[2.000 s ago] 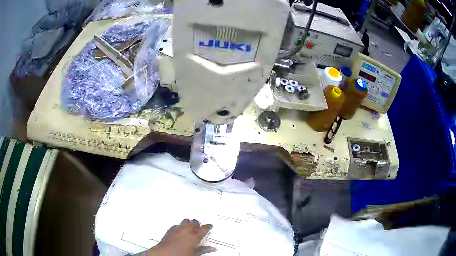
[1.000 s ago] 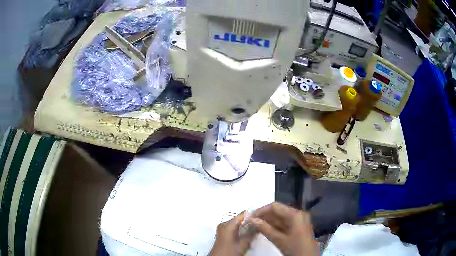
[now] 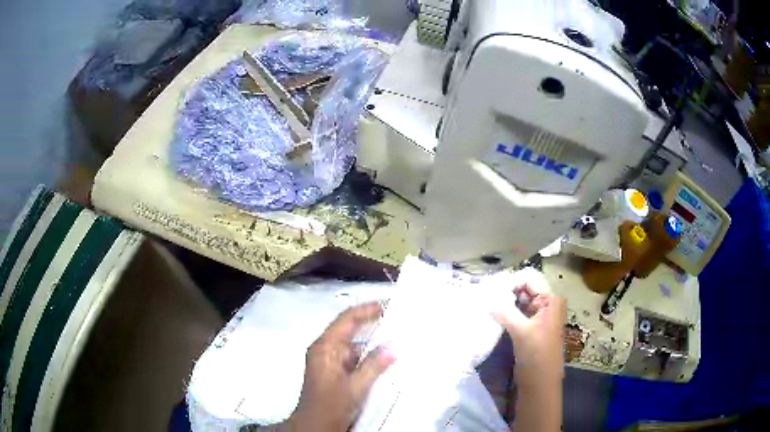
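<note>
A large white fabric panel (image 3: 262, 359) with thin dark lines spreads over the lap, and part of it is raised under the cream JUKI machine head (image 3: 540, 126). My left hand (image 3: 342, 367) holds the raised fabric at its left side, thumb on top. My right hand (image 3: 532, 325) pinches the fabric's right edge between thumb and curled fingers, close below the head. The raised fabric is overexposed. The needle, presser foot and machine bed are hidden by the fabric and the head.
A clear bag of bluish-purple pieces (image 3: 245, 143) with crossed tan strips lies on the table's left (image 3: 127, 181). Brown-orange thread cones (image 3: 604, 272), a slim dark tool (image 3: 619, 293) and a control panel (image 3: 696, 221) are at right. A green-and-white striped chair (image 3: 63, 295) is at lower left.
The view has shifted, so the head and table appear further right. The hands have moved apart, with the white fabric now lifted between them under the head, covering the bed.
</note>
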